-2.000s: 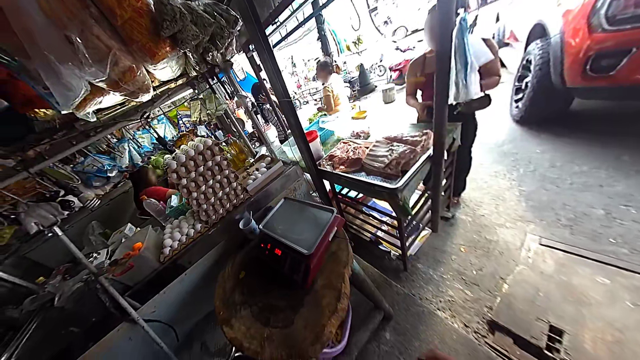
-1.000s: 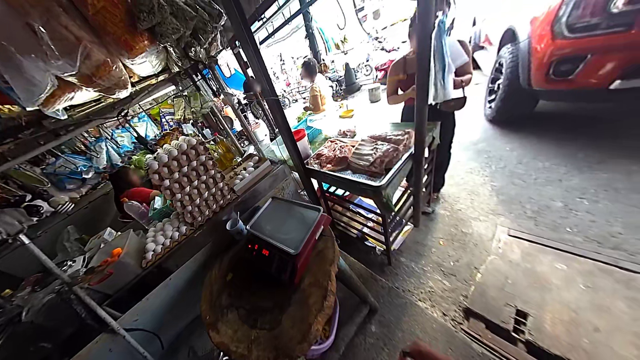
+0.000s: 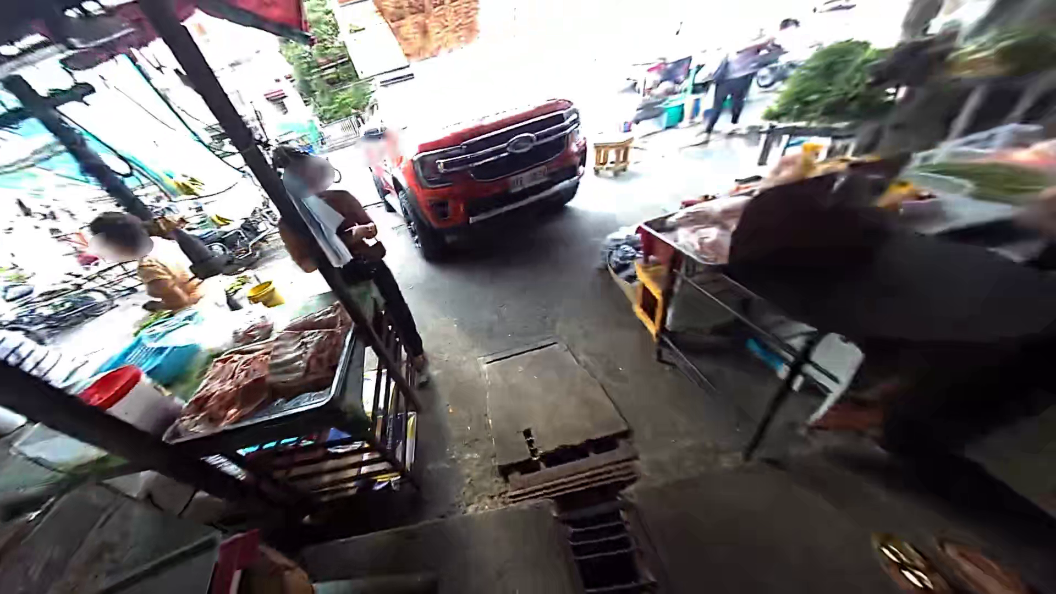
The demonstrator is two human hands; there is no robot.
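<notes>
Neither of my hands is in view. Slabs of raw meat and ribs (image 3: 309, 359) lie on a metal tray (image 3: 272, 412) at the left, on a dark slatted stand (image 3: 346, 466). A white bucket with a red rim (image 3: 111, 386) and a blue plastic basket (image 3: 157, 351) are beside the meat. At the bottom left edge shows part of a red object (image 3: 237, 561), mostly cut off. More meat (image 3: 705, 231) lies on a table on the right, partly hidden by a person in dark clothes (image 3: 924, 272), who is blurred.
A slanting dark post (image 3: 247, 157) crosses the left side. A person (image 3: 351, 231) stands beyond the stand; another (image 3: 169, 272) is farther left. A red pickup-style vehicle (image 3: 495, 169) faces the passage. A floor cover (image 3: 553, 404) and an open drain grate (image 3: 606, 544) lie in the floor.
The view has swung far to the right. The eggs and the scale on the wooden block have left it, apart from a possible red edge; the right-hand meat table has come into view.
</notes>
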